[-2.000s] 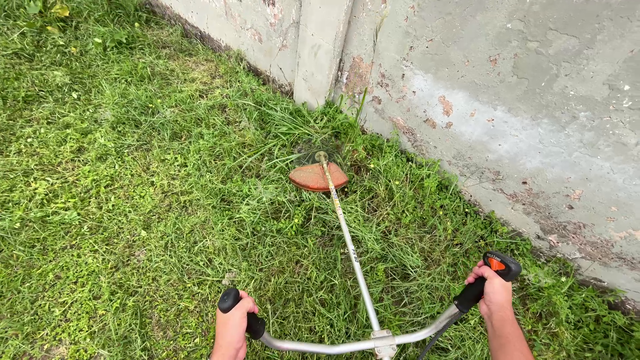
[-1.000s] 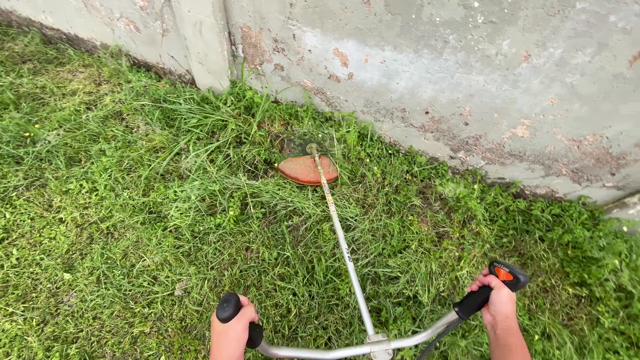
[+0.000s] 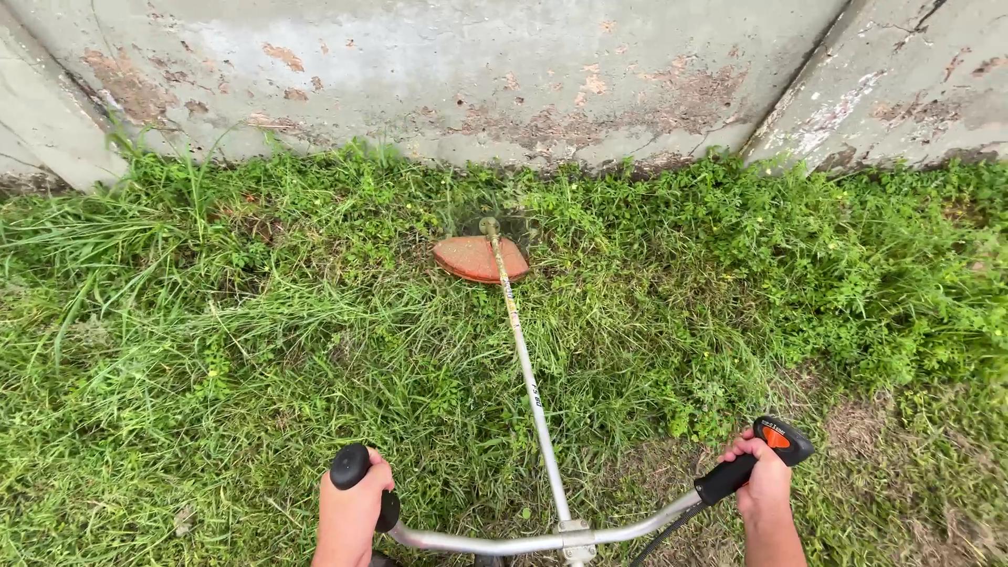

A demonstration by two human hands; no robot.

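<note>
My left hand (image 3: 350, 504) is closed around the black left grip (image 3: 350, 466) of a brush cutter's metal handlebar (image 3: 488, 545). The right control grip (image 3: 728, 476), black with an orange patch, is held in my right hand (image 3: 764, 480). From the clamp (image 3: 577, 535) the metal shaft (image 3: 535, 402) runs forward to an orange guard (image 3: 480, 260), flecked with clippings. Just beyond the guard, the cutting head (image 3: 489, 227) is low in green weeds near the wall; its cutting part is blurred. A black cable sleeve hangs beside the right grip.
A grey concrete wall (image 3: 441, 71) with peeling paint crosses the top, with a pillar (image 3: 819, 87) at right and another (image 3: 55, 118) at left. Leafy weeds (image 3: 850, 260) line its base. Flattened grass (image 3: 378, 354) and dry patches (image 3: 862, 425) lie nearer. Parts of dark footwear show at the bottom edge.
The view has swung right along the wall. The cutting head has moved right along the wall's base, away from the left pillar. Both hands keep their hold on the grips.
</note>
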